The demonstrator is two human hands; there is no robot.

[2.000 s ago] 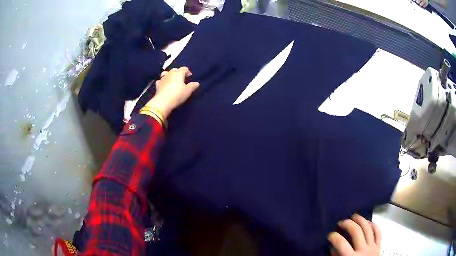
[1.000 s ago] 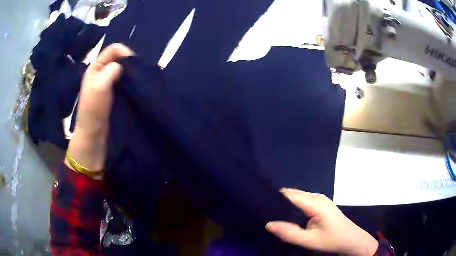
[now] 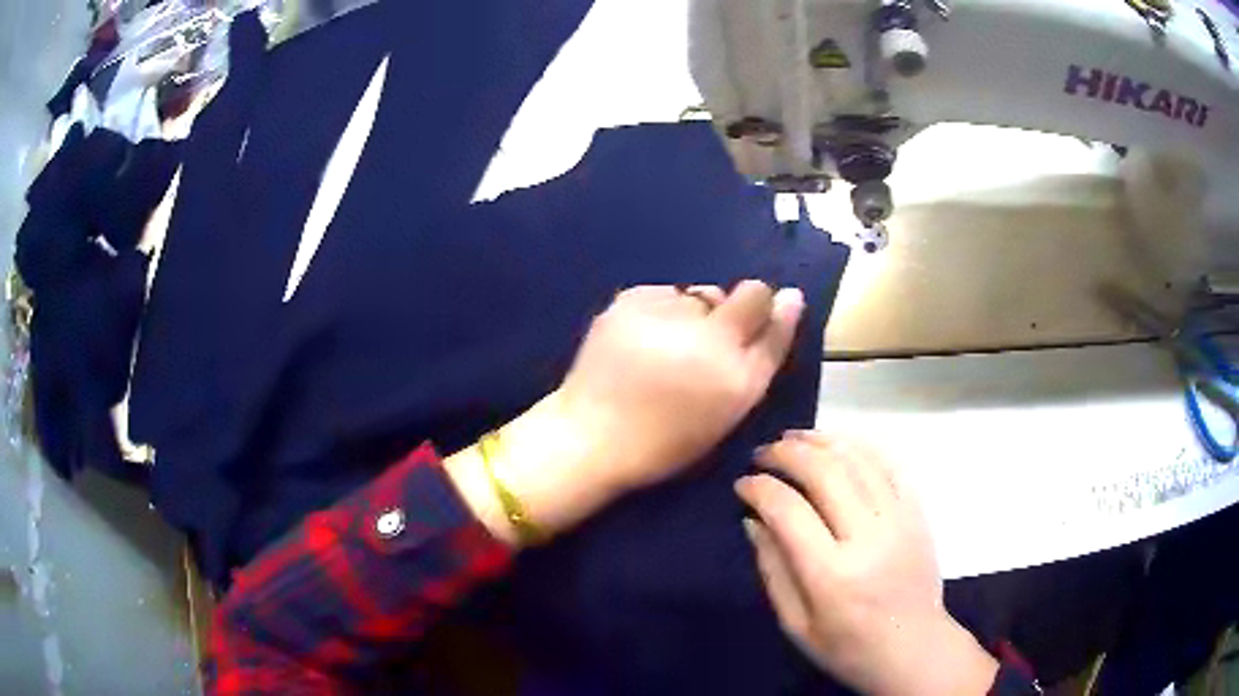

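Note:
Dark navy cut panels (image 3: 449, 299) lie across the machine table and hang over its front edge. Their right raw edge runs up to the presser foot area (image 3: 788, 207) under the sewing machine head (image 3: 1006, 82). My left hand (image 3: 679, 374) is on the cloth just below the foot, fingers curled with the fingertips pinching the cloth near the right edge. My right hand (image 3: 849, 558) lies on the cloth's right edge at the table front, fingers bent; whether it grips cloth is hidden.
Blue-handled scissors (image 3: 1202, 388) lie at the right on the bed. A crumpled navy heap (image 3: 88, 299) is at the far left, with clear plastic (image 3: 177, 41) behind it. A ruler scale (image 3: 1155, 483) marks the table's front edge.
My left hand has moved right from the cloth's left side to near the foot. My right hand has moved up to the table edge. The folded cloth now lies flatter, and the view has shifted right.

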